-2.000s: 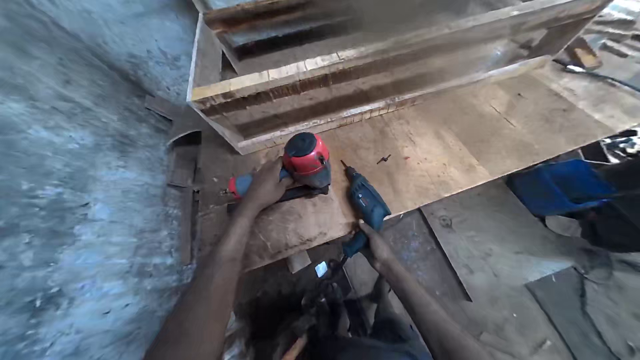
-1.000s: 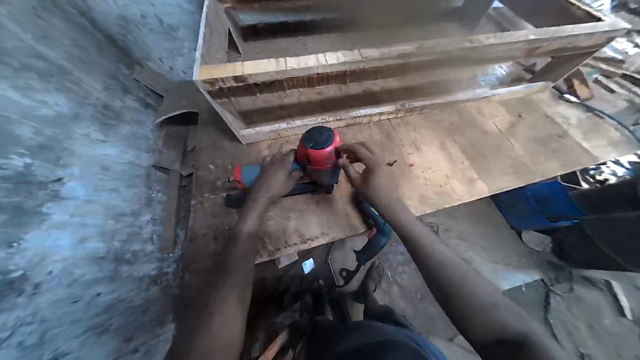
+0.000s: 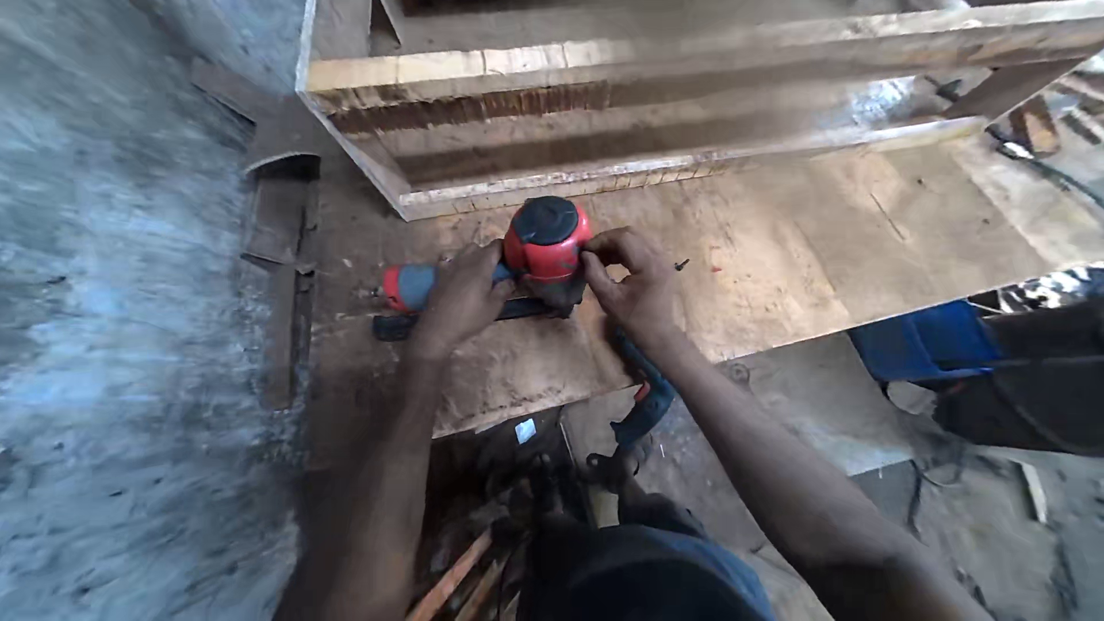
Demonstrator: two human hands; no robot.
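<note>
A red and black pneumatic nailer (image 3: 549, 246) rests on the plywood bench top (image 3: 759, 259), its grey handle end pointing left. My left hand (image 3: 463, 297) is wrapped around its handle. With thumb and fingertips my right hand (image 3: 634, 280) touches the right side of the red head; whether a small part is pinched there cannot be seen. Under my right wrist lies a blue power drill (image 3: 647, 397), its handle overhanging the bench's front edge and its front end partly hidden. A small dark bit or screw (image 3: 682, 265) lies just right of my right hand.
A long wooden frame (image 3: 483, 69) stands along the back of the bench. On the left is a rough grey-blue wall (image 3: 129, 302), with board offcuts (image 3: 280, 336) beside it. A blue plastic container (image 3: 927, 341) is below the bench at the right, and wood strips lie on the floor.
My right hand has let go of the drill's handle and moved up to the nailer's red head. My left hand has stayed on the nailer.
</note>
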